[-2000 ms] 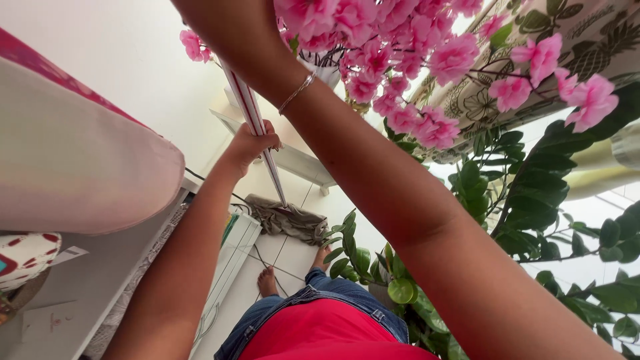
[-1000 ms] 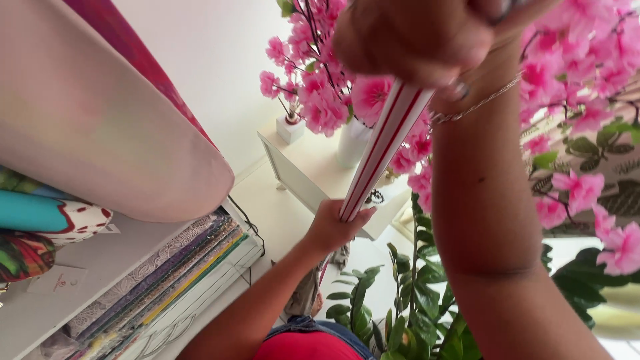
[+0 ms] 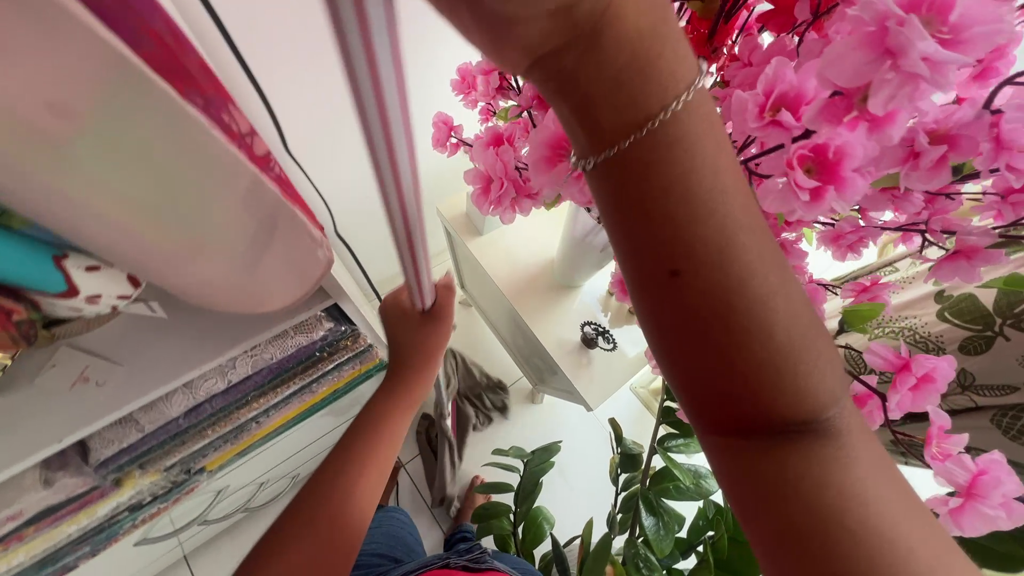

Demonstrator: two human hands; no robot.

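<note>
My left hand is closed around a red-and-white striped pole, left of the middle of the view. The pole runs up out of the top edge. Beneath that hand a grey-brown cloth hangs or lies at the pole's lower part, near my feet. My right hand is at the top edge, mostly cut off, with its fingers out of view; whether it holds the pole cannot be seen. A thin chain bracelet circles the right wrist.
A pale side table holds a white vase and a small dark ornament. Pink artificial blossoms crowd the right, above a green potted plant. At left are a shelf with stacked packaged fabrics and a large pale rounded object.
My right hand, seen gripping the striped pole's upper part one second ago, has moved largely past the top edge. My left hand remains around the pole. The view has shifted.
</note>
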